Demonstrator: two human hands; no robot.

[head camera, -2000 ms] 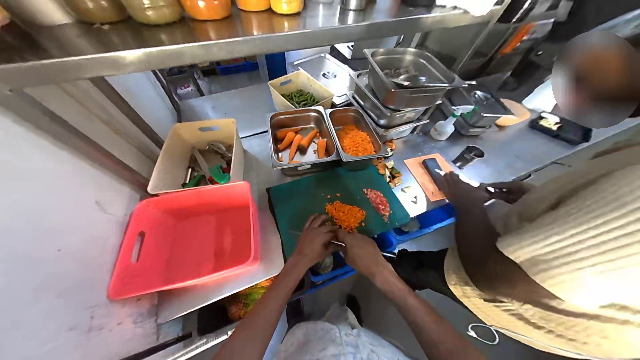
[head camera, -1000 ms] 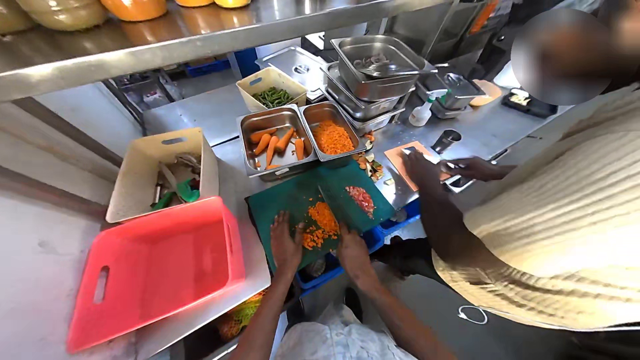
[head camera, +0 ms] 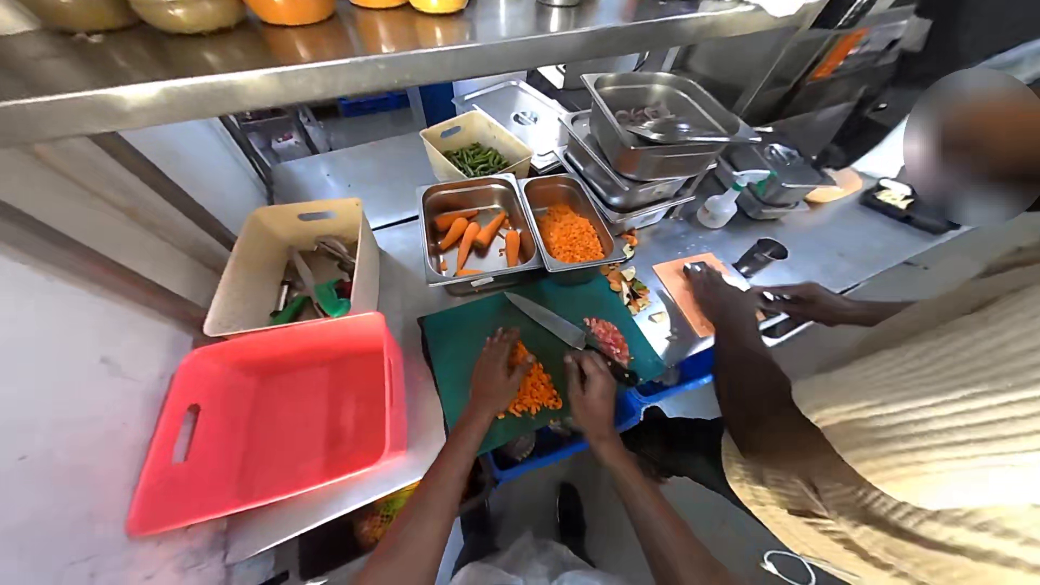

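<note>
On the green cutting board (head camera: 463,341) lies a pile of chopped carrot (head camera: 535,388), between my two hands. My left hand (head camera: 497,372) rests against the pile's left side, fingers spread, holding no tool. My right hand (head camera: 591,392) is right of the pile with its fingers curled; whether it grips anything is hidden. A chef's knife (head camera: 552,321) lies on the board just beyond it, blade pointing up and left, its black handle near my right hand. Chopped pink pieces (head camera: 608,340) sit right of the knife.
Steel pans hold whole carrots (head camera: 470,236) and diced carrot (head camera: 571,233). Left stand a red bin (head camera: 276,406) and a beige bin of utensils (head camera: 292,219). Green beans or chillies (head camera: 475,160) fill another bin. At right a person works at an orange board (head camera: 686,288). A steel shelf (head camera: 406,69) crosses overhead.
My hands, close together at the carrot pile two seconds ago, are now apart on either side of it. The knife now lies flat beyond my right hand.
</note>
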